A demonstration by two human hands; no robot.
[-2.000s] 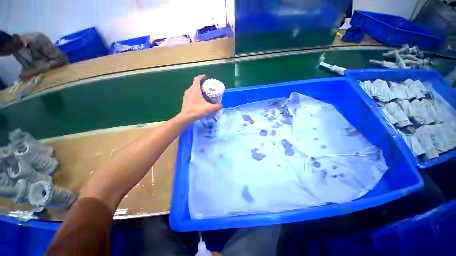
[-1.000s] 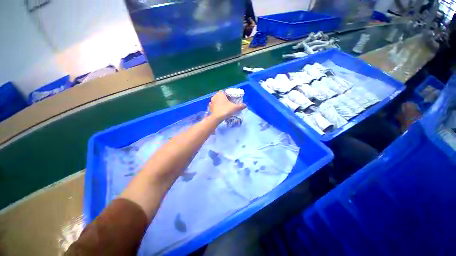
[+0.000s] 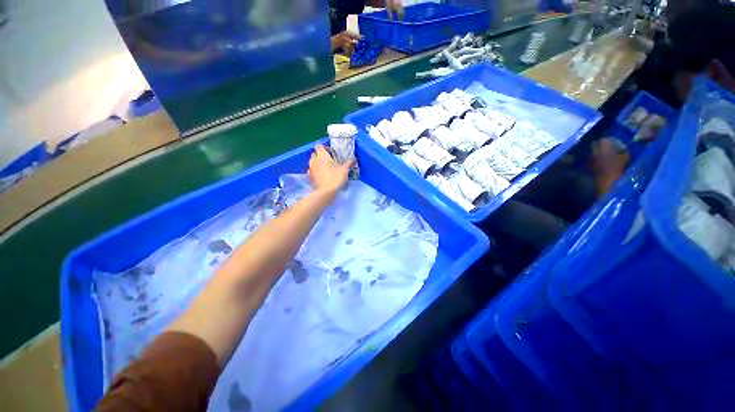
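Note:
My left hand (image 3: 328, 169) is closed around a white-grey hollow column piece (image 3: 342, 143). It holds the piece upright at the far corner of the blue lined tray (image 3: 266, 191), with the bumpy rim on top. My fingers and the tray corner hide part of its lower end; whether it touches the liner I cannot tell. The white liner sheet (image 3: 322, 322) is wrinkled and has dark grey wet-looking spots. My right hand is out of the picture.
A neighbouring blue tray (image 3: 587, 127) holds rows of white-grey pieces. Slender parts (image 3: 463, 55) lie on the green belt (image 3: 218, 161). Stacked blue crates (image 3: 596, 282) stand at right. A seated person's hand (image 3: 610, 161) shows beside them, and another person's hands show behind the belt.
The view has swung to the right. My left hand has carried the column piece across the lined tray to its far corner. The glue bottle has left the picture.

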